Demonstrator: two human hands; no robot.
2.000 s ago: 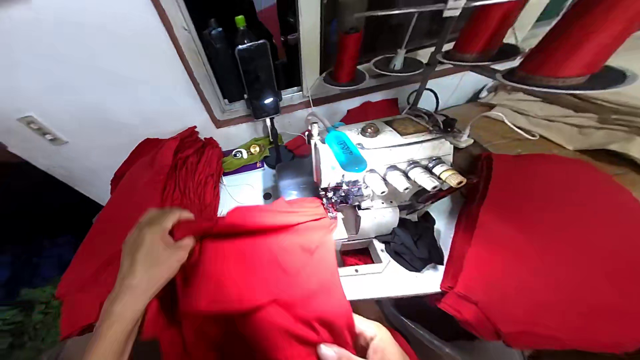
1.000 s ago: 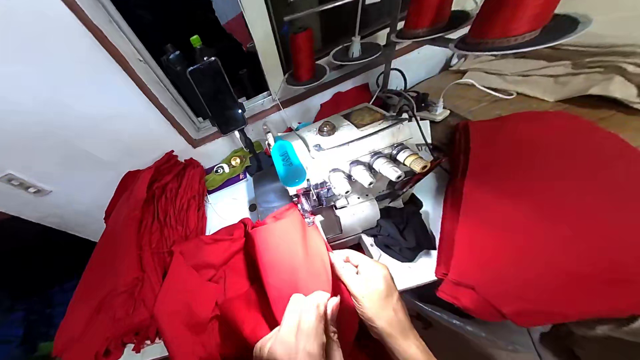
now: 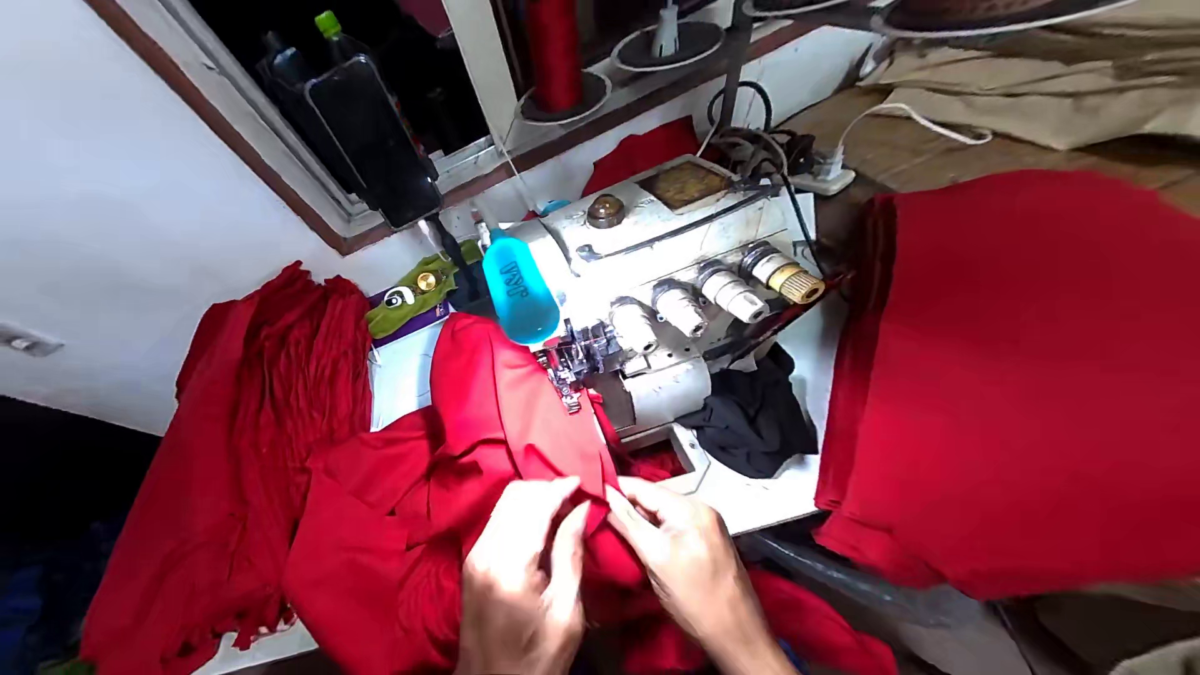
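A piece of red fabric (image 3: 553,436) runs from under the presser foot (image 3: 570,398) of a white overlock sewing machine (image 3: 647,244) down to both hands. My left hand (image 3: 530,562) pinches its edge between thumb and fingers. Close beside it on the right, my right hand (image 3: 670,548) pinches the same edge. The rest of the cloth lies bunched below and left of the hands. A blue lamp-like attachment (image 3: 521,289) hangs beside the needle area, which is brightly lit.
Gathered red cloth (image 3: 272,450) lies at left, a red fabric stack (image 3: 1012,375) at right. Black cloth (image 3: 755,412) rests by the machine. A phone (image 3: 370,141) stands on a holder behind; a red thread cone (image 3: 555,56) and a power strip (image 3: 825,178) are farther back.
My left hand has moved from the fabric's left side to its edge near my right hand. The right hand has come up from the bottom edge. The view has moved closer to the machine.
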